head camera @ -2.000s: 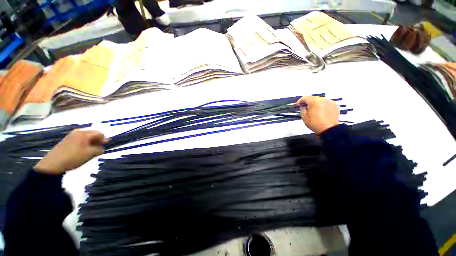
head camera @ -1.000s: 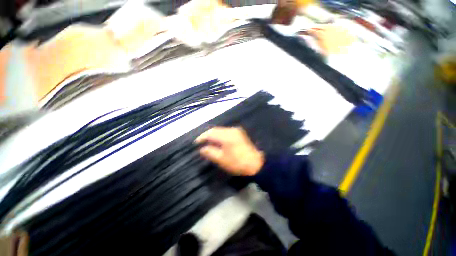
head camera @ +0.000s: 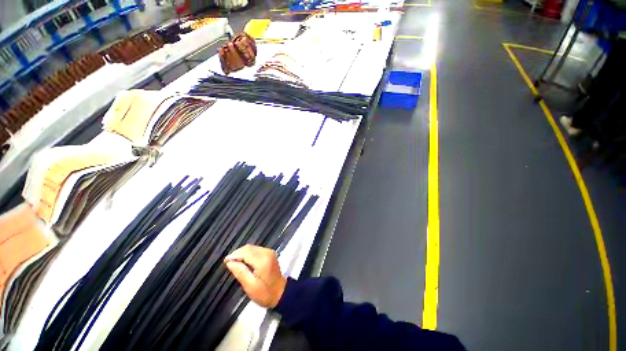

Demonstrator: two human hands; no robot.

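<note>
The main pile of black leather straps lies lengthwise on the white-covered table. A smaller, looser strap bundle lies to its left with a white gap between. My right hand is over the right side of the main pile, fingers curled with the thumb on top. I cannot tell whether it holds a strap. My left hand is not in view. The edge paint pot is not in view either.
Tied stacks of leather pieces line the table's left side. More black straps lie across the table further on, beside brown leather items. A blue bin stands on the grey floor by yellow lines. A person's dark legs show at right.
The view has swung right along the table. My left hand has left the picture. My right hand has moved from the smaller bundle to the main pile.
</note>
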